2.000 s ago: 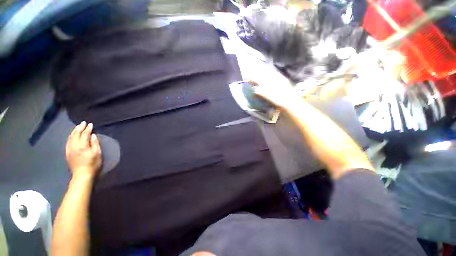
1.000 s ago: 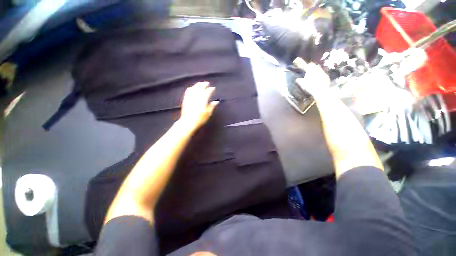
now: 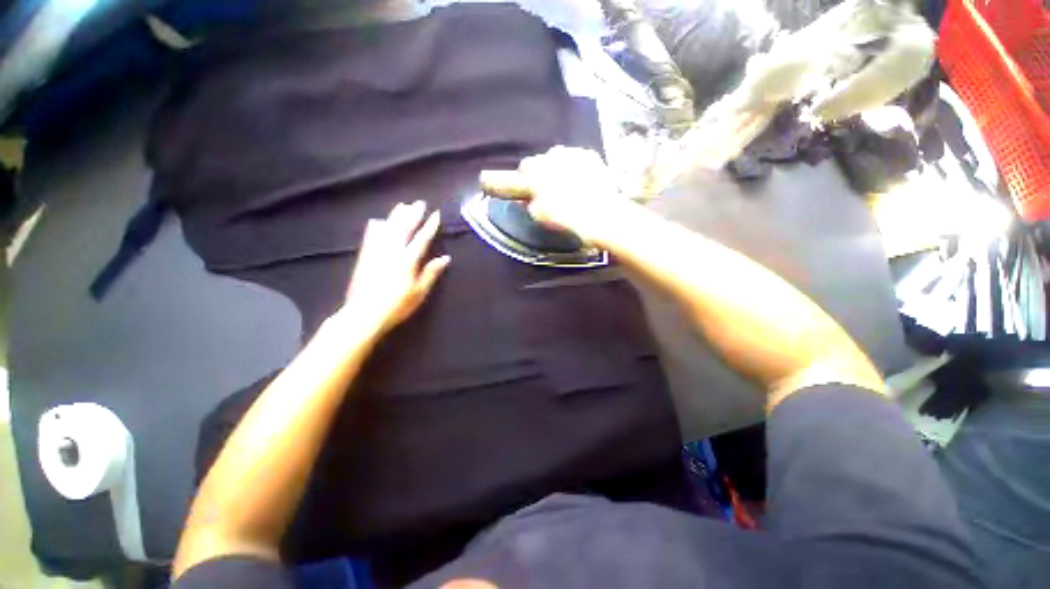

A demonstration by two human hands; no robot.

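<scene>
Dark garment panels (image 3: 484,322) lie across the grey-covered table, with welt or seam lines across them. My right hand (image 3: 564,190) is closed on the handle of a steam iron (image 3: 530,234), whose pale-rimmed plate rests on the panel right of its middle. My left hand (image 3: 394,267) lies on the panel left of the iron, fingers apart, holding nothing. A narrow pale sliver (image 3: 570,278) shows just below the iron. A narrow dark strip (image 3: 129,247) sticks out at the left.
A white tape roll (image 3: 83,451) with a loose tail sits on the table (image 3: 230,334) at left. Crumpled dark cloth (image 3: 702,46) and pale wrapped hose (image 3: 852,69) are at the far right. A red basket (image 3: 1007,104) and white and black strips (image 3: 973,270) are beyond.
The iron has moved left in my right hand, from beside the panel onto it. My left hand first moved right onto the panel's middle, then slightly back left.
</scene>
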